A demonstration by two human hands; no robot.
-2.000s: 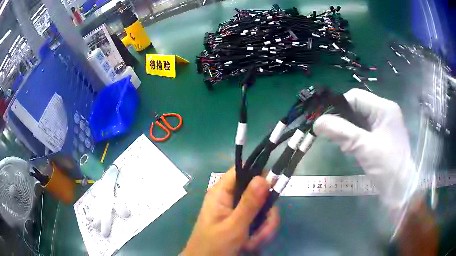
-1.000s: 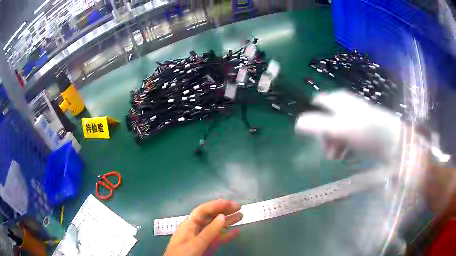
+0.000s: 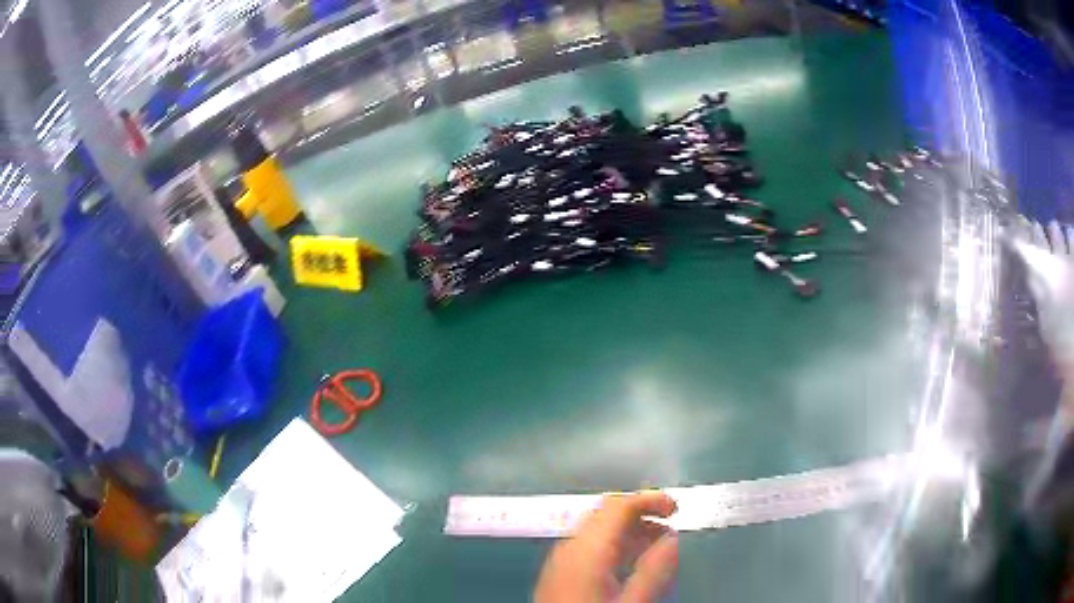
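Note:
My left hand (image 3: 610, 551) is bare and empty at the bottom, its fingers a little bent and apart, over the steel ruler (image 3: 766, 499). The ruler lies flat on the green bench. My right hand (image 3: 1052, 277), in a white glove, is a blurred pale shape cut off by the right edge; whether it holds anything cannot be told. The big harness pile (image 3: 554, 206), black with white labels, lies at the back centre. A smaller, blurred group of harnesses (image 3: 889, 177) lies at the right.
Orange-handled scissors (image 3: 345, 402) lie left of centre. White papers (image 3: 294, 518) lie at the lower left. A yellow sign (image 3: 326, 262), a blue parts bin (image 3: 232, 363), a blue file rack (image 3: 88, 295) and an orange pen cup (image 3: 124, 518) stand at the left.
The harness held two seconds ago has left my left hand. My gloved right hand has moved from over the bench to the far right edge. The view has shifted and blurred.

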